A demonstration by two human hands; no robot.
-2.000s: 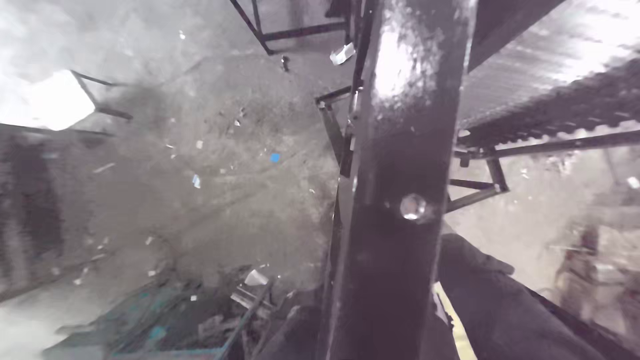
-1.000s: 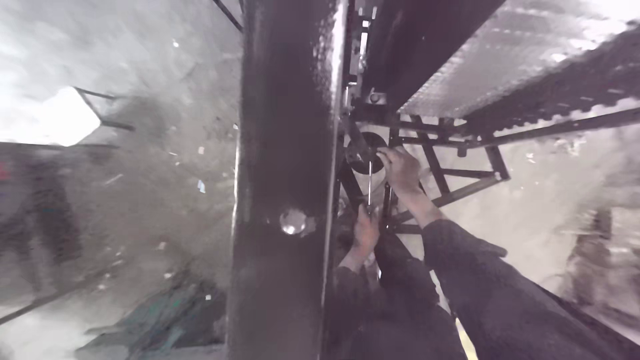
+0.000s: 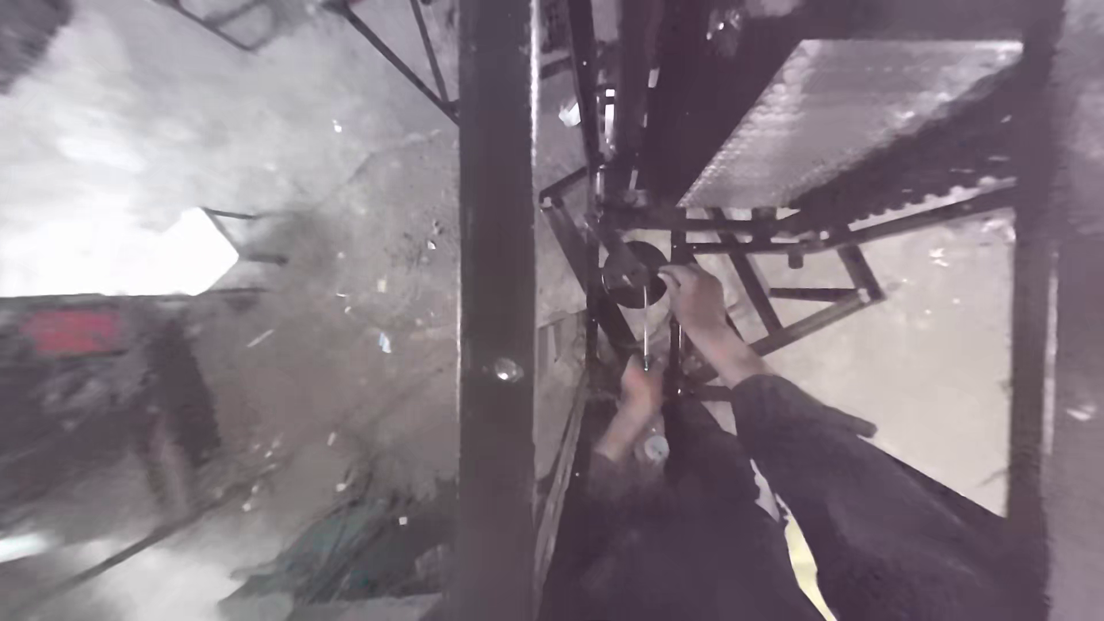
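Note:
My left hand (image 3: 638,397), low in the middle, is closed around a tool with a thin, bright metal shaft (image 3: 646,332). The shaft points up toward a black round disc (image 3: 636,274) set among dark metal bars. A small silvery round end (image 3: 656,448) shows just below that hand; whether it belongs to the tool is unclear. Higher and to the right, my right hand (image 3: 697,297) has its fingertips at the disc's right edge. Its grip is too blurred to tell. Both hands are beside a dark metal frame (image 3: 680,319).
A thick dark metal beam (image 3: 498,216) with a bright round spot crosses the view left of my hands. A ribbed metal panel (image 3: 845,112) lies at upper right. Scraps litter the concrete floor (image 3: 388,259). A blurred person (image 3: 164,379) stands at far left, near a white panel (image 3: 194,254).
Both hands, out of sight two seconds ago, came into view by one second ago at the disc and have stayed there. The view has shifted, so the beam now stands left of them.

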